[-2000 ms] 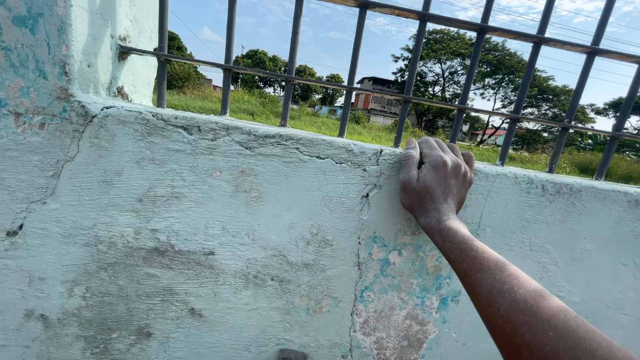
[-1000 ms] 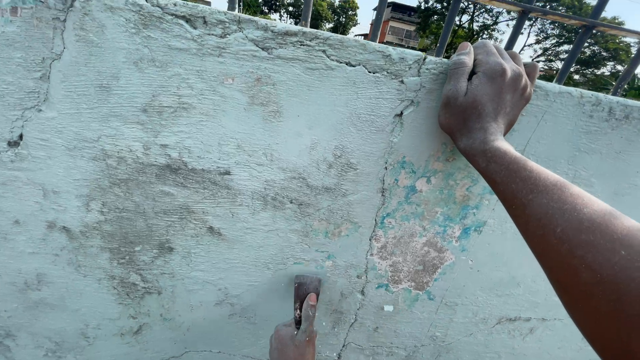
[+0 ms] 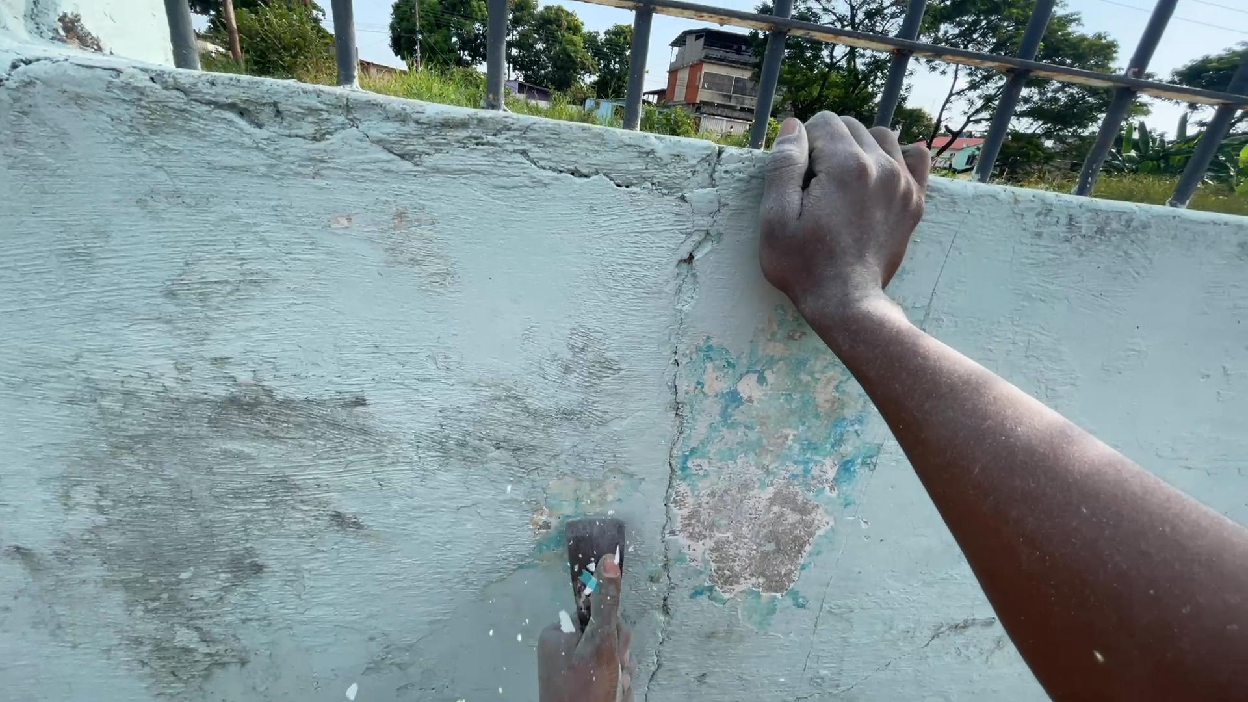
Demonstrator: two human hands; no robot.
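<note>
My left hand (image 3: 585, 658) comes up from the bottom edge, closed around a paint scraper (image 3: 596, 546) with its thumb along the tool. The scraper's wide end lies against the pale blue painted wall (image 3: 439, 292), at the lower end of a small patch of exposed older paint (image 3: 580, 492). Loose paint flakes (image 3: 566, 621) show around the tool and hand. Higher up on the right, my right hand (image 3: 843, 205) is hooked over the wall's top edge, its back toward me and its fingertips hidden behind the edge.
Metal fence bars (image 3: 775, 73) rise along the wall top. A long vertical crack (image 3: 673, 419) runs between the scraper and a larger peeled patch (image 3: 751, 526) with turquoise paint and bare grey plaster. Beyond the fence are grass, trees and a building (image 3: 712, 83).
My left hand and the scraper have come into view and moved up the wall. Older paint shows above the blade and flakes are in the air. My right hand has stayed on the wall top.
</note>
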